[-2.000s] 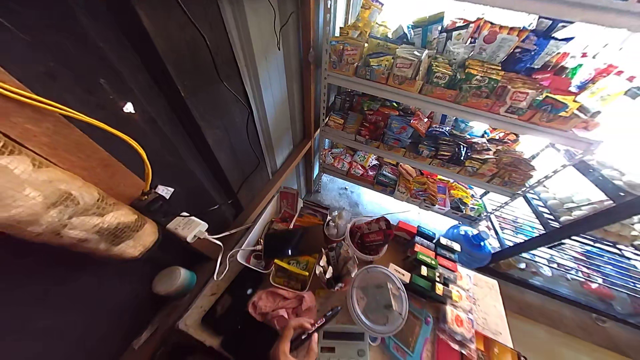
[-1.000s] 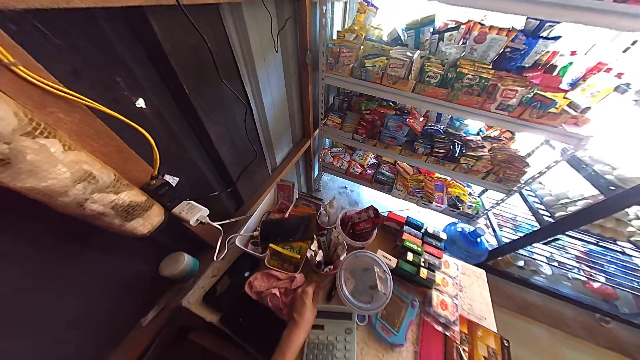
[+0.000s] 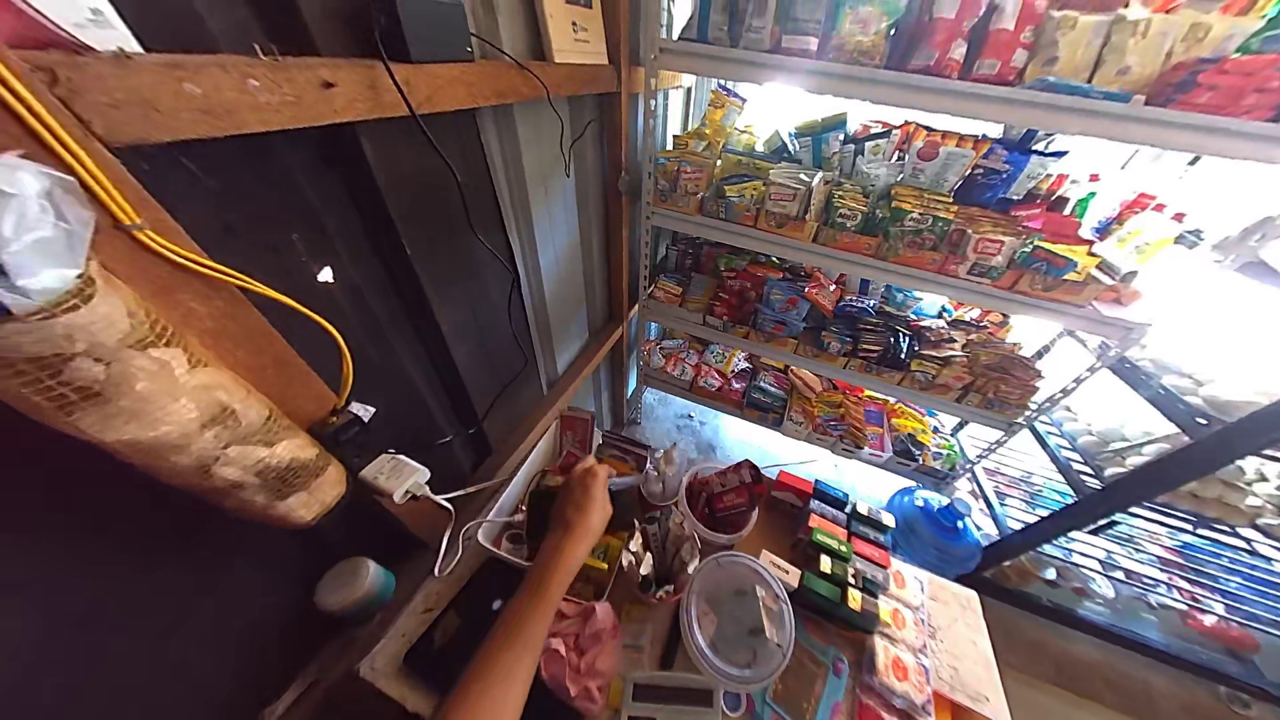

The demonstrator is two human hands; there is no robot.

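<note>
My left hand [image 3: 583, 505] reaches from the bottom edge over a white plastic basket [image 3: 507, 528], its fingers bent at a dark pouch [image 3: 541, 507]. A pale slender thing [image 3: 626, 482] shows right beside the fingertips; whether they hold it is unclear. Below the wrist are a yellow packet [image 3: 603, 552] and a crumpled pink cloth [image 3: 582, 655]. Just right stand a container of opened packets [image 3: 660, 560], a white tub with red packets [image 3: 722, 500] and a round clear-lidded tub [image 3: 738, 620]. A calculator [image 3: 670, 697] lies at the bottom edge. My right hand is out of view.
Small boxes [image 3: 830, 545] stand in rows at right, near a blue water jug [image 3: 935, 530]. Metal shelves [image 3: 890, 262] with packets rise behind. At left are a wooden beam, a net bag of pale bulbs [image 3: 170, 420], a white adapter [image 3: 395, 476] with cable and a lidded jar [image 3: 354, 587].
My left hand has moved from beside the pink cloth, up and away to the white basket. Two seconds ago it held a dark slender object. The view has tilted upward.
</note>
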